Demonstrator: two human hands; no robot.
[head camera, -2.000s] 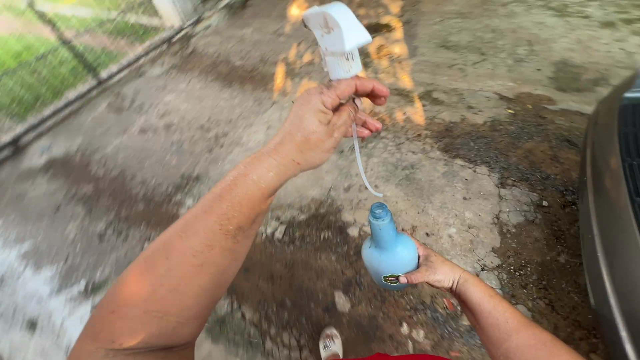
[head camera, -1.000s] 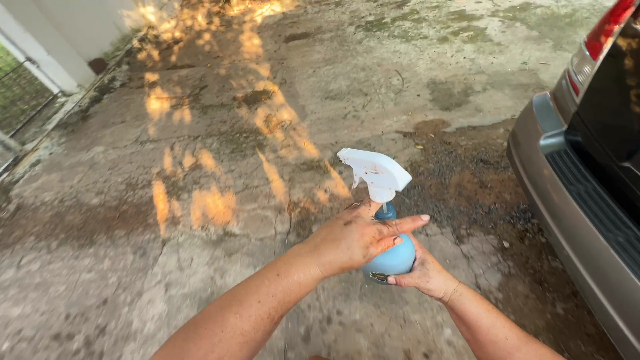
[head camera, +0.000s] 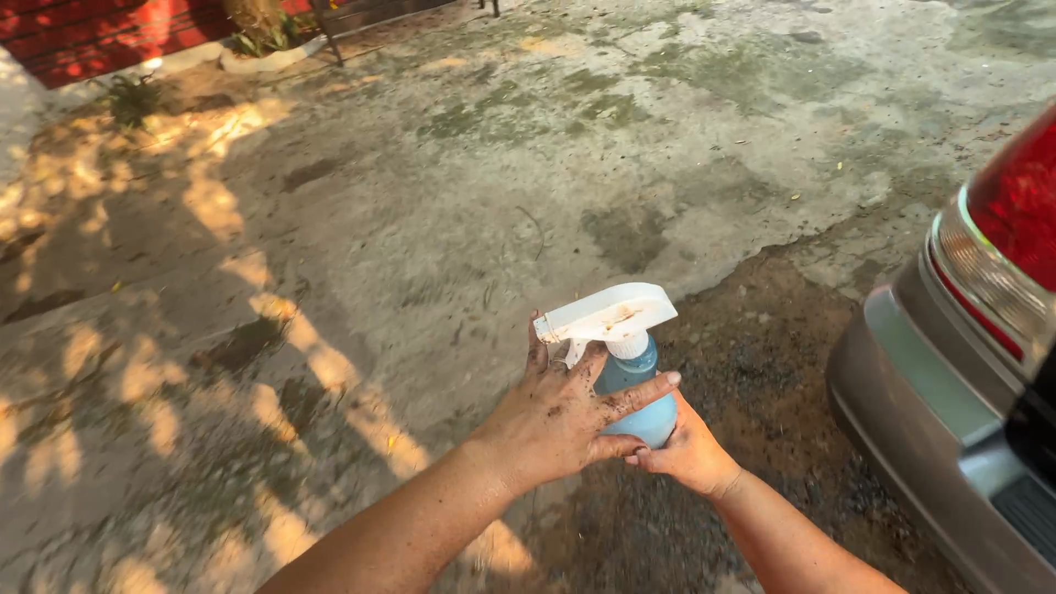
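Observation:
A blue plastic spray bottle (head camera: 648, 419) is held between both hands, slightly tilted. Its white trigger spray head (head camera: 615, 313), specked with dirt, sits on the bottle's neck with the nozzle toward the left. My left hand (head camera: 561, 412), dirt on its fingers, lies across the near left side of the bottle, with fingers spread by the trigger and neck. Around the lower right side of the bottle my right hand (head camera: 689, 450) is closed, partly hidden behind it. The bottle's base is mostly covered by the hands.
On the right stands a vehicle's rear corner, with a grey-brown bumper (head camera: 899, 412) and a red tail light (head camera: 1019, 202). Cracked concrete (head camera: 462, 198) with a patch of dark wet soil (head camera: 742, 371) lies below. A red wall (head camera: 124, 33) and a tree trunk (head camera: 254, 16) are far left.
Two seconds ago the spray head, with its tube, was held above the uncapped bottle by my left hand; it now sits on the neck. The view has turned toward the vehicle.

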